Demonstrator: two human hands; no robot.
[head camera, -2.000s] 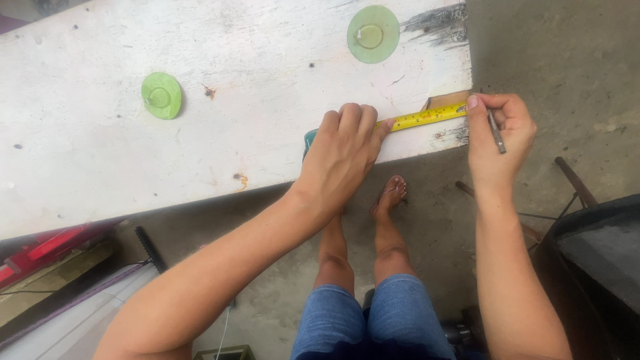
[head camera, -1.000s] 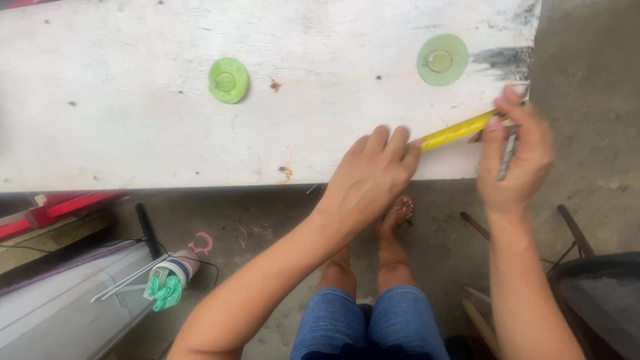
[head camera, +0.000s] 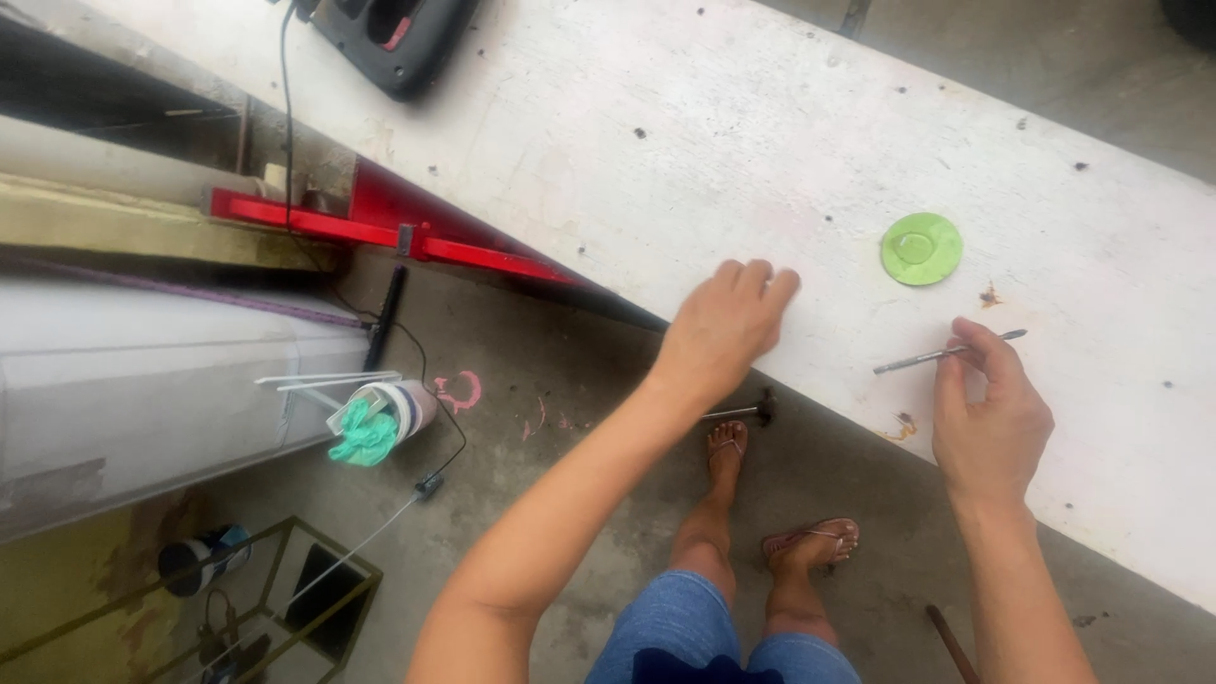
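Observation:
My left hand is over the near edge of a long white-painted board, its fingers curled; whether anything lies under them is hidden. Between the thumb and fingers of my right hand is a slim grey metal rod, pointed like a scriber or pencil. A round green disc with a raised ring lies flat on the board, beyond and between my hands. No measuring tape shows in this view.
A black plastic case with a cable sits at the board's upper left. Below are a red metal bar, a bucket with a green cloth, a hammer-like tool, an extension cable plug and a metal frame on the floor.
The yellow tape stretched between my hands earlier is out of sight. My hands have come apart from it, with the rod still in the right. The view has swung left along the board.

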